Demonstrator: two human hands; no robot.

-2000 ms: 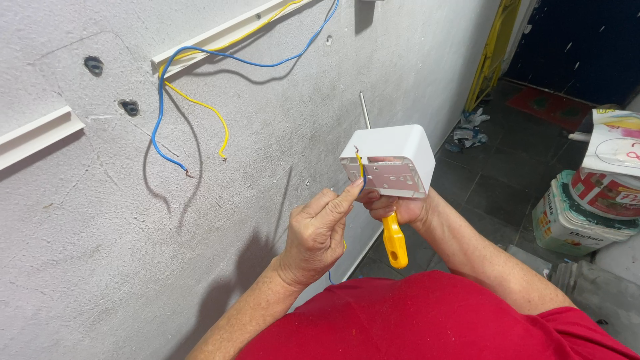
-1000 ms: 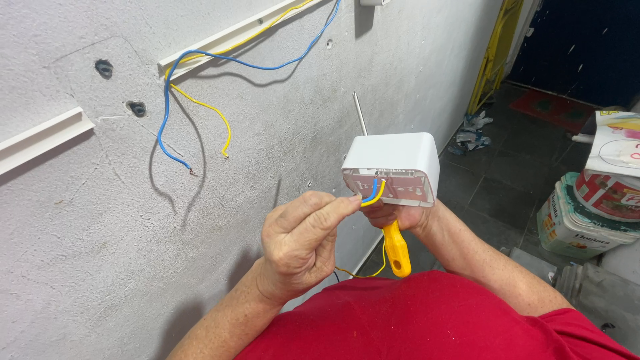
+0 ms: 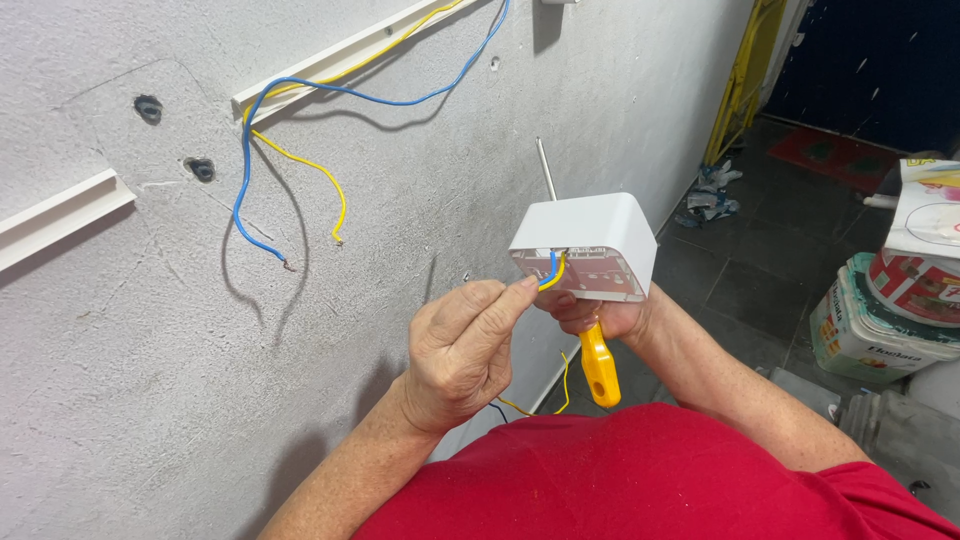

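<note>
My right hand (image 3: 581, 311) holds a white plastic electrical box (image 3: 581, 219) from below, its open side toward me, along with a screwdriver with a yellow handle (image 3: 600, 369). The screwdriver's metal shaft (image 3: 547, 169) rises beyond the box. My left hand (image 3: 469, 341) pinches a blue wire (image 3: 553, 268) and a yellow wire (image 3: 561, 274) that enter the box. Their inner ends are hidden. On the wall to the left, another blue wire (image 3: 240, 202) and yellow wire (image 3: 330, 176) hang from a white cable channel (image 3: 360, 60), with bare copper at their tips.
A second channel piece (image 3: 64, 214) is fixed on the wall at left, near two plugged holes (image 3: 148, 109). More yellow wire (image 3: 564, 382) hangs below my hands. Plastic tubs (image 3: 862, 330) stand at right on the dark tile floor, and crumpled wrappers (image 3: 709, 196) lie by the wall.
My left fingers, earlier at the box opening, have drawn back slightly and pinch the wires. The blue and yellow wires now show curved out of the box. My right hand keeps its hold.
</note>
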